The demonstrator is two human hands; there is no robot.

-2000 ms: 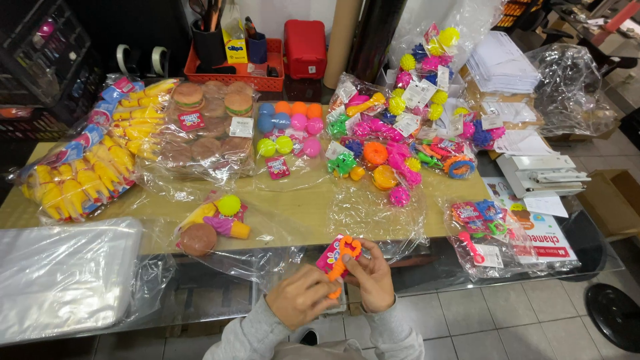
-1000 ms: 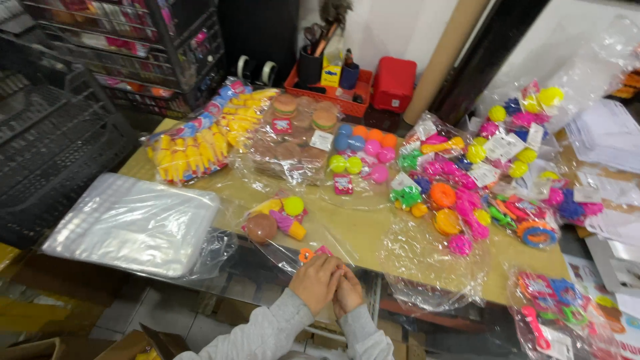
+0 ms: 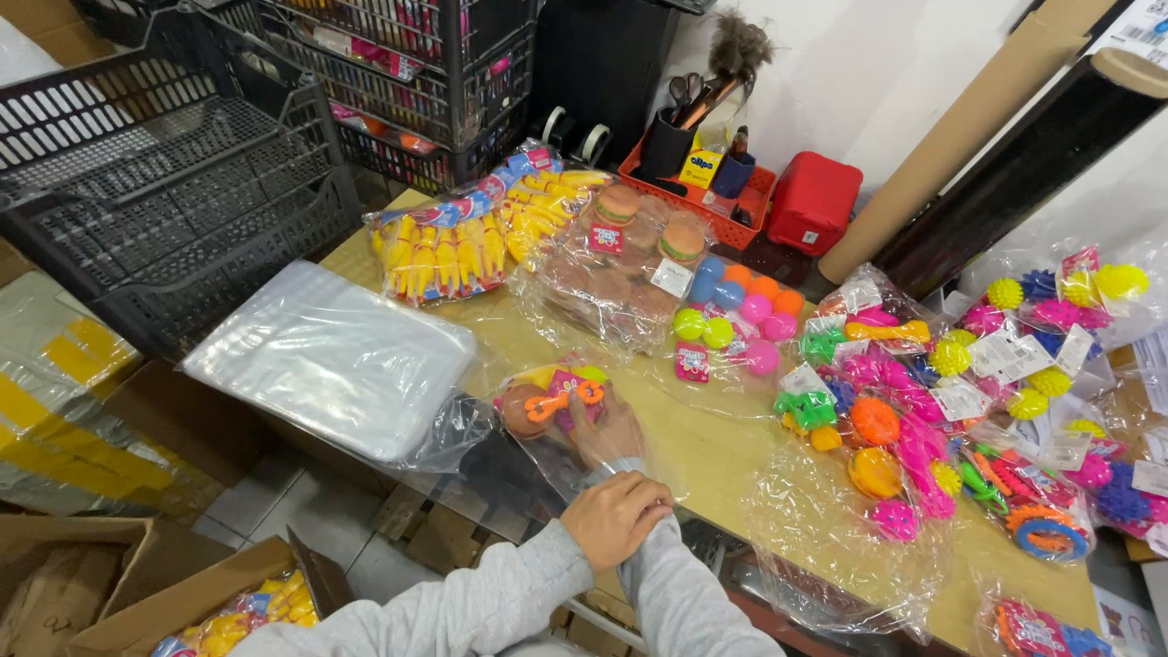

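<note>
My right hand (image 3: 607, 427) holds an orange bone-shaped toy (image 3: 566, 400) with a pink header tag, over a small group of toys. In that group a brown burger toy (image 3: 525, 411) lies at the left and a yellow-green ball (image 3: 591, 373) behind; clear plastic film is around them. My left hand (image 3: 616, 518) lies across my right wrist, its fingers closed on the grey sleeve cuff. A stack of clear plastic bags (image 3: 333, 356) lies left of the toys. Behind are bagged yellow rubber chickens (image 3: 447, 255), burger toys (image 3: 680, 240) and colored balls (image 3: 756, 308).
Black plastic crates (image 3: 219, 210) stand at left, above open cardboard boxes (image 3: 173, 593). A red basket (image 3: 748, 224) of tools, a red case (image 3: 815, 203) and cardboard tubes (image 3: 967, 137) line the back. Bagged spiky toys (image 3: 899, 392) and a loose clear bag (image 3: 849, 538) lie right.
The view has swung left. Two seconds ago both hands were together at the orange toy; now my right hand has it above the toy group, and my left hand is on my right wrist.
</note>
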